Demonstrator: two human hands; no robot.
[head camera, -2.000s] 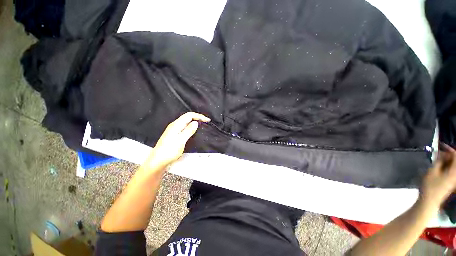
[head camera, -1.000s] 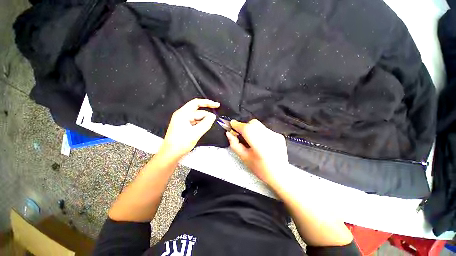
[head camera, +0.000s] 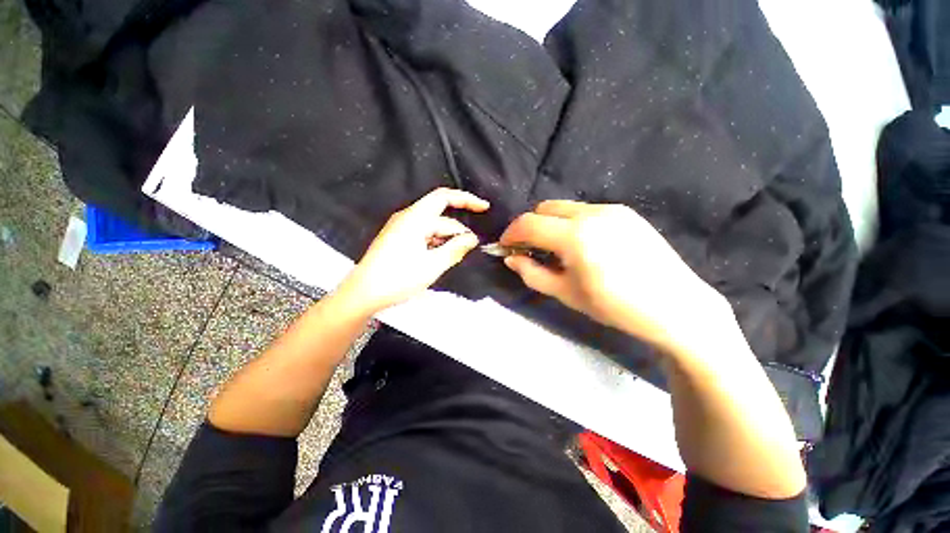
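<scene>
A large black jacket (head camera: 667, 115), specked with pale lint, lies spread on the white-topped table. My right hand (head camera: 599, 255) is closed around small thread snips (head camera: 494, 250), whose metallic tip points left and is mostly the only part showing. My left hand (head camera: 422, 250) is just left of the tip, with thumb and index finger at the jacket's near edge. Whether it pinches cloth or a thread is too small to tell. A thin black drawcord (head camera: 443, 135) lies on the cloth above my left hand. My right forearm covers much of the zipper edge.
The white table edge (head camera: 563, 364) runs diagonally in front of me. Another black garment heap (head camera: 896, 312) is at the right. A blue plastic item (head camera: 146, 231) and a cardboard box (head camera: 63, 474) are on the speckled floor at left. A red stool (head camera: 641, 479) is below the table edge.
My right hand came from the jacket's right end to beside my left hand, with the snips now visible. The view has turned and shifted; the jacket appears tilted down to the right.
</scene>
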